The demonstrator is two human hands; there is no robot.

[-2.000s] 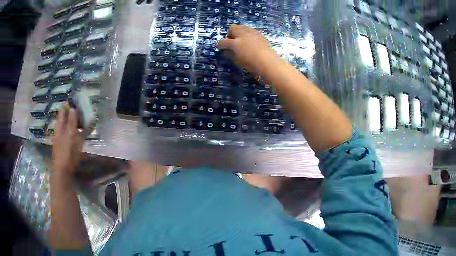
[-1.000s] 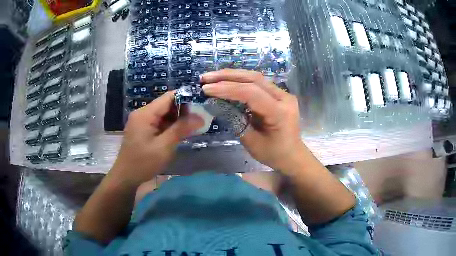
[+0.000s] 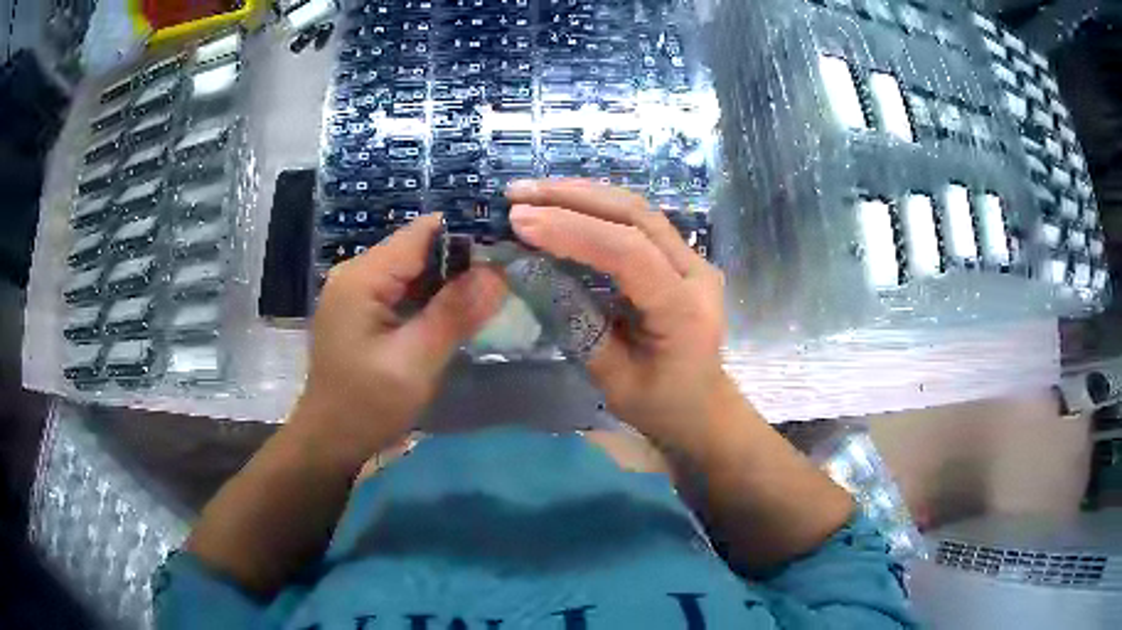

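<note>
My left hand (image 3: 388, 326) grips a white unit body (image 3: 511, 322) with a dark end showing between thumb and fingers, above the front edge of the centre tray. My right hand (image 3: 652, 295) is close on its right, fingers bent towards the unit. A small black part shows at my right fingertips; its outline is blurred. A grey speckled mesh-like piece (image 3: 572, 308) lies in my right palm. The centre blister tray (image 3: 492, 74) holds rows of black parts behind the hands.
The left blister tray (image 3: 154, 209) holds columns of white units. A black phone-like rectangle (image 3: 287, 246) lies beside it. Right trays (image 3: 849, 172) hold upright white bodies. A yellow-rimmed basket (image 3: 197, 25) is at upper left. A white vented appliance (image 3: 1021, 591) is at lower right.
Two seconds ago my hands were apart, the left at the left tray and the right over the black parts; now they are together. Since one second ago the unit has turned slightly.
</note>
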